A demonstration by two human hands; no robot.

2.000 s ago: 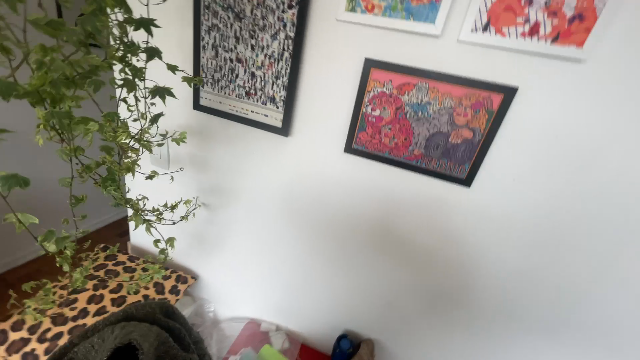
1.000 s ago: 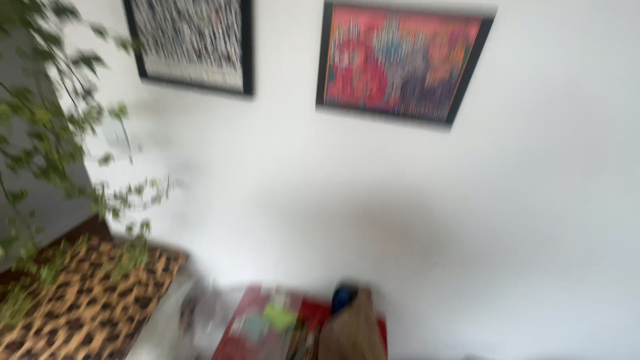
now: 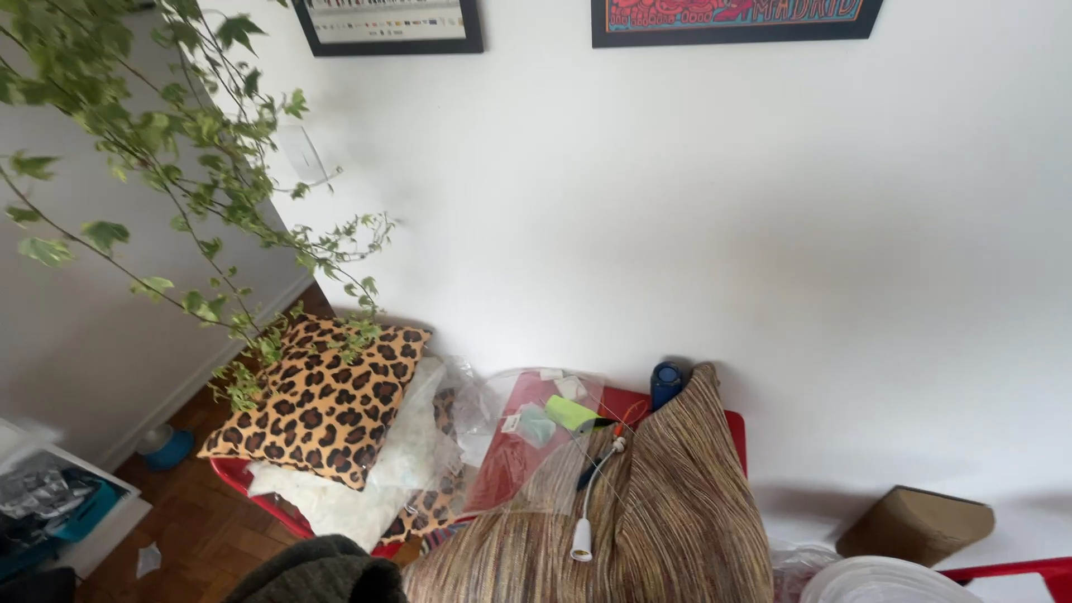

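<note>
Neither of my hands shows. A dark fuzzy sleeve or cloth (image 3: 322, 572) enters at the bottom edge; I cannot tell what is inside it. Right of it, a striped woven cushion or cloth (image 3: 682, 494) lies over a red surface (image 3: 523, 444), with a white lamp socket (image 3: 581, 540) and its cord on top. Clear plastic, a lime-green roll-like item (image 3: 572, 414) and small packets lie behind it. A blue cylindrical object (image 3: 666, 383) stands by the wall. To the left, a leopard-print cushion (image 3: 327, 394) rests on white stuffing (image 3: 343, 507).
Trailing ivy (image 3: 159, 142) hangs at the left, its tips over the leopard-print cushion. Framed pictures (image 3: 737, 38) hang on the white wall. A brown cardboard box (image 3: 917, 526) and a white round lid (image 3: 888, 582) are at lower right. A blue bowl (image 3: 166, 448) stands on the wooden floor.
The view has tilted down, bringing the cushions, lamp socket and cardboard box into sight. No object has plainly moved.
</note>
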